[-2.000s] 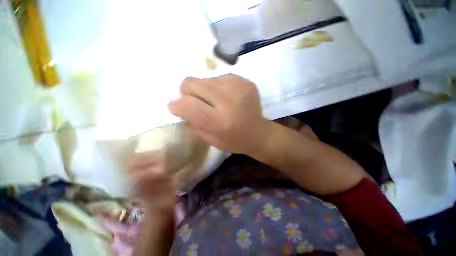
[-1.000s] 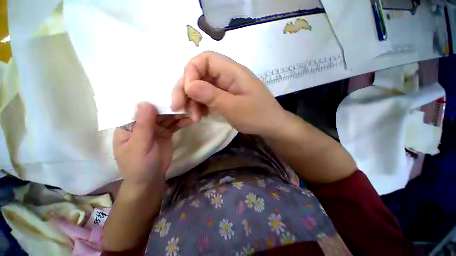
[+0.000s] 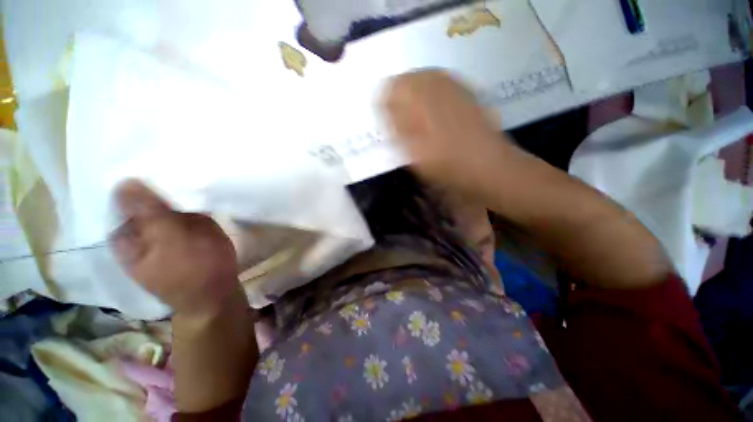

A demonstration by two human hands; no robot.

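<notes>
The large white cloth panel [image 3: 190,124] lies over the left of the table, and its near edge hangs over the front edge towards the lap. My left hand [image 3: 169,243] is blurred over the cloth at the left; whether its fingers grip the cloth is unclear. My right hand [image 3: 438,115] is blurred and stands apart from the cloth, over the front part of the table near the printed ruler scale [image 3: 531,83]. Its fingertips are too blurred to tell whether they hold anything.
The machine bed [image 3: 363,15] is at the top, cut by the frame. Thread snips [image 3: 632,15] lie at the upper right. White pieces [image 3: 640,169] hang below the table at right. Pink and cream cloth [image 3: 99,367] is piled at lower left. The flowered apron [image 3: 388,354] covers the lap.
My hands were close together at the cloth edge and have moved apart, left hand to the left, right hand to the right. The cloth's near corner now hangs over the table edge.
</notes>
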